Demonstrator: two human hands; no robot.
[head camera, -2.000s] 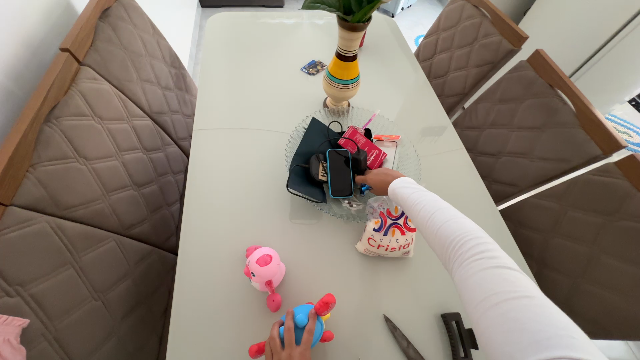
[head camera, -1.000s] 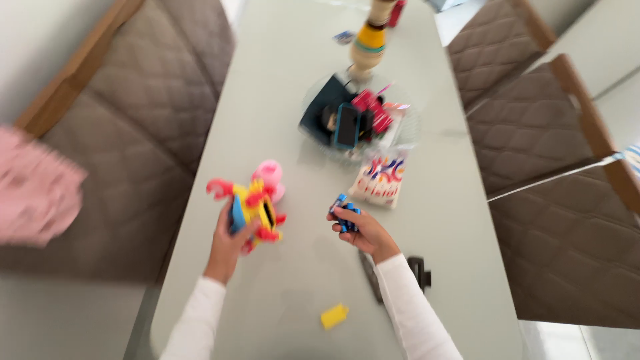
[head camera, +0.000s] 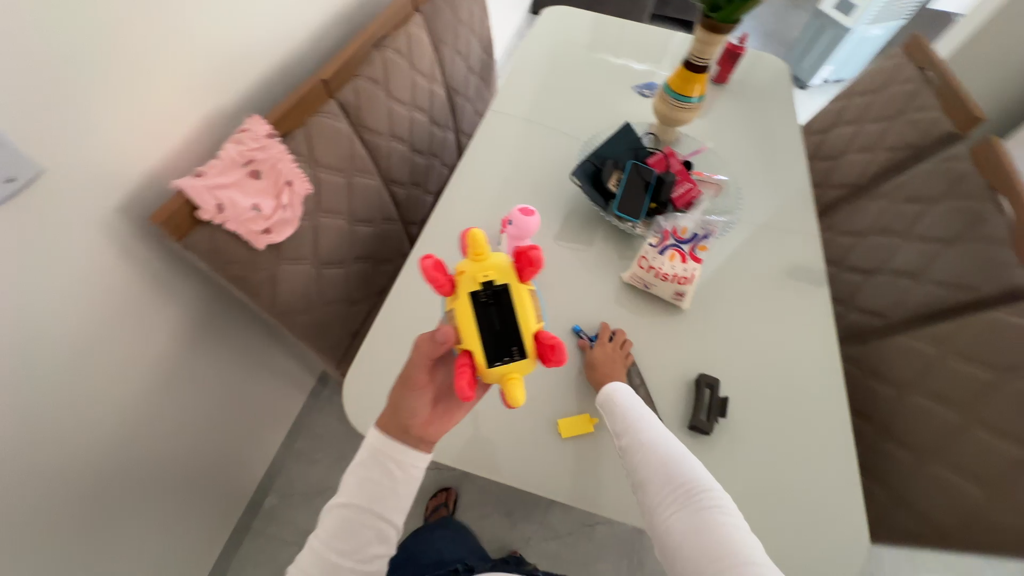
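Observation:
My left hand (head camera: 432, 388) grips a yellow toy turtle with red feet (head camera: 524, 308), turned underside up so that its bare black battery compartment (head camera: 498, 324) shows. On the table, my right hand (head camera: 608, 356) rests its fingers over small blue batteries (head camera: 586, 334); whether it grips them I cannot tell. Partly under that hand and forearm lies a dark knife blade (head camera: 642, 390). A yellow plastic battery cover (head camera: 577, 426) lies nearer the table's front edge. Behind the turtle sits a pink toy (head camera: 522, 225), partly hidden.
A glass dish (head camera: 732, 210) holds a phone (head camera: 634, 190), a dark pouch and red packets. Against it leans a printed bag (head camera: 668, 260). Behind stand a striped vase (head camera: 686, 88) and a red bottle (head camera: 730, 59). A black hair claw (head camera: 707, 404) lies at right; padded seats flank the table.
My left hand has turned the turtle underside up and toward the camera. My right hand, raised with blue batteries a second ago, is now down at the table beside the blade.

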